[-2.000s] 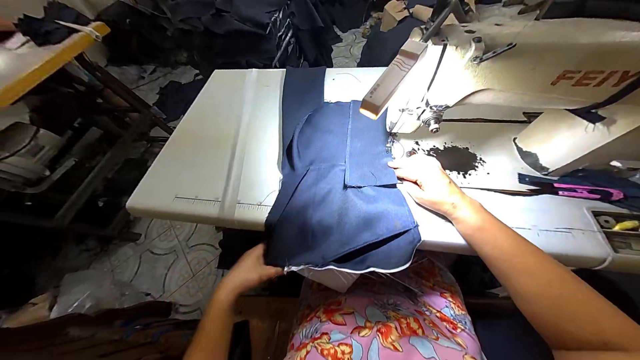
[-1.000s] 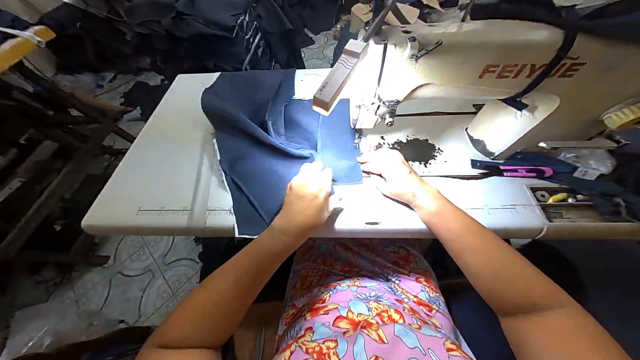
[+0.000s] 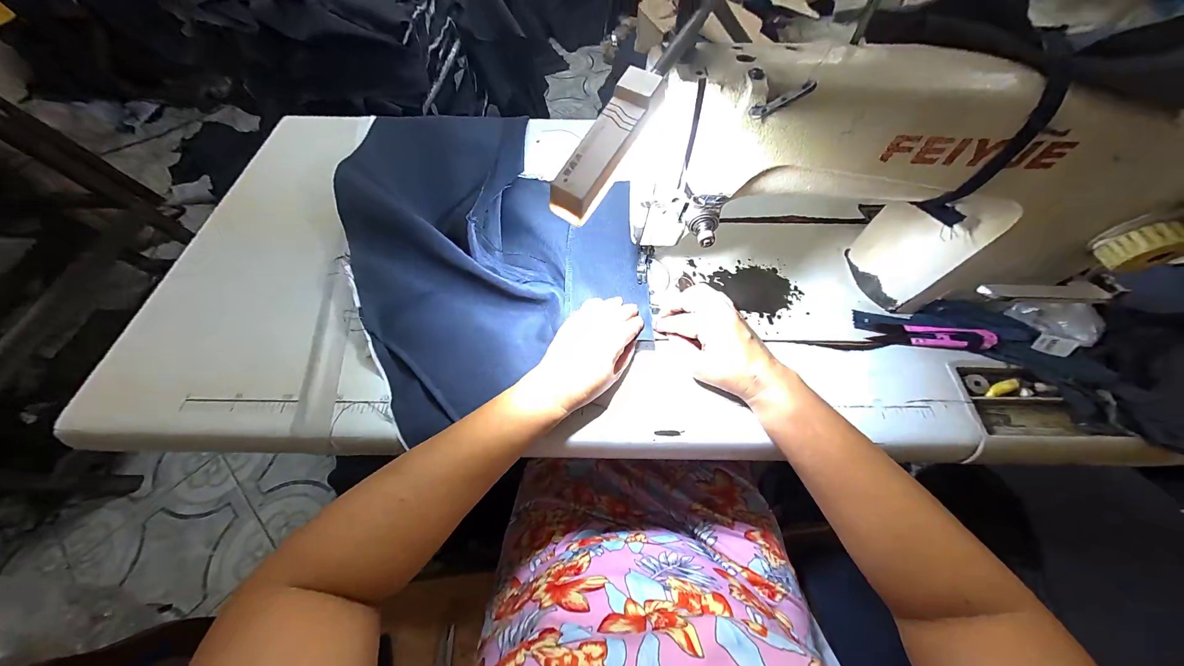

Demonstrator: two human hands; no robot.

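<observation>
Navy fabric [image 3: 435, 250] lies spread and creased on the white sewing table, its right edge running by the presser foot [image 3: 645, 264] of a Feiyue sewing machine [image 3: 814, 129]. My left hand [image 3: 597, 347] rests on the near right corner of the cloth, fingers pointing toward the foot. Just in front of the presser foot, my right hand [image 3: 717, 338] has its fingertips at the cloth's edge; whether they pinch it cannot be told. A lamp [image 3: 606, 143] throws bright light over the needle area.
At the right lie a pink and black tool [image 3: 948, 338], dark cloth strips and an inset tray [image 3: 1013, 430] with small items. A handwheel [image 3: 1142, 242] shows at the far right. Piles of dark fabric [image 3: 277, 46] are beyond the table [image 3: 231, 277].
Two seconds ago my left hand was at the cloth's lower left; it has moved up and right, near the presser foot. The cloth has shifted and folded, its near part now lying further left.
</observation>
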